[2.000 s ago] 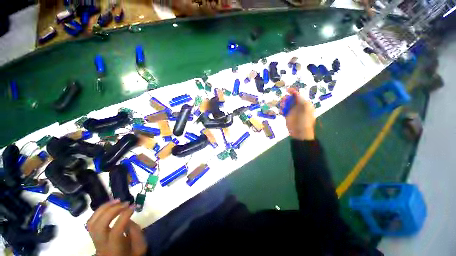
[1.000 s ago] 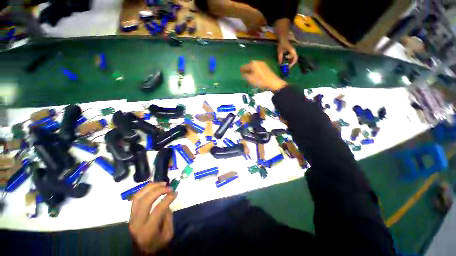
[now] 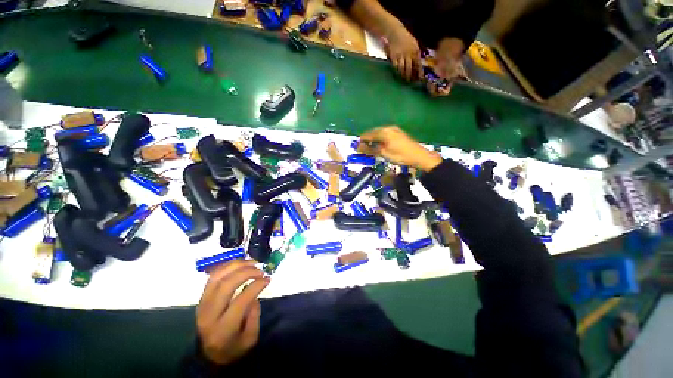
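Black plastic housings (image 3: 277,188), blue cells with tan pads (image 3: 351,260) and green circuit boards (image 3: 80,278) lie in loose piles on a white sheet (image 3: 170,284). My left hand (image 3: 227,310) is at the sheet's near edge with its fingers loosely bent and apart, just below a blue cell (image 3: 220,258); no held part shows. My right hand (image 3: 404,150) is over the far edge of the pile. Its fingertips are at a tan pad with a blue cell (image 3: 365,148); whether they grip it is unclear.
A green belt (image 3: 184,96) behind the sheet carries scattered cells and a black housing (image 3: 277,102). Another person's hands (image 3: 424,63) handle small parts opposite. A brown board (image 3: 343,33) holds more cells. A blue stool (image 3: 601,277) stands at right.
My right hand has gone from the far pile, over the belt, and back to the pile's far edge. My left hand stays near the front edge. The view has swung right. Belt parts have shifted.
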